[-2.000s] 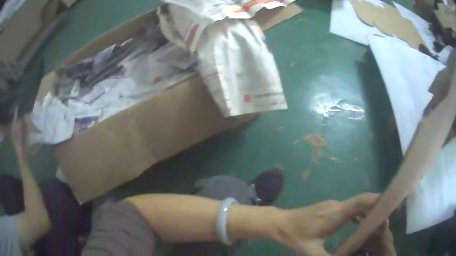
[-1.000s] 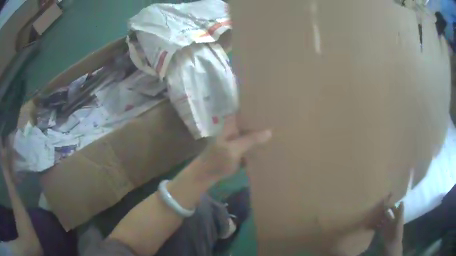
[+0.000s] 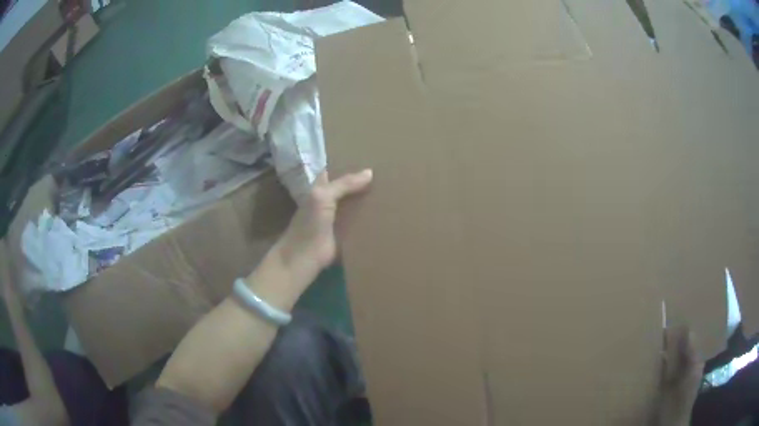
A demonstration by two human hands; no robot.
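A wide flat brown corrugated box blank (image 3: pixel 516 216) with slots and creases fills the middle and right of the view. My left hand (image 3: pixel 320 220), with a pale bangle on the wrist, grips its left edge, thumb on the near face and fingers hidden behind. My right hand (image 3: pixel 681 378) is at the blank's lower right by a slot. It is blurred and partly cut off by the bottom edge, and its fingers' hold cannot be made out.
A long open carton (image 3: pixel 183 287) at left holds crumpled paper (image 3: pixel 54 250) and dark strips. Printed wrapping paper (image 3: pixel 258 66) drapes over its far end. Another person's forearm (image 3: pixel 33 349) is at the far left. Green floor shows behind.
The blank has come up in front of me since two seconds ago. Over the last second its left edge and my left hand have moved left and slightly up; slots now show more sharply.
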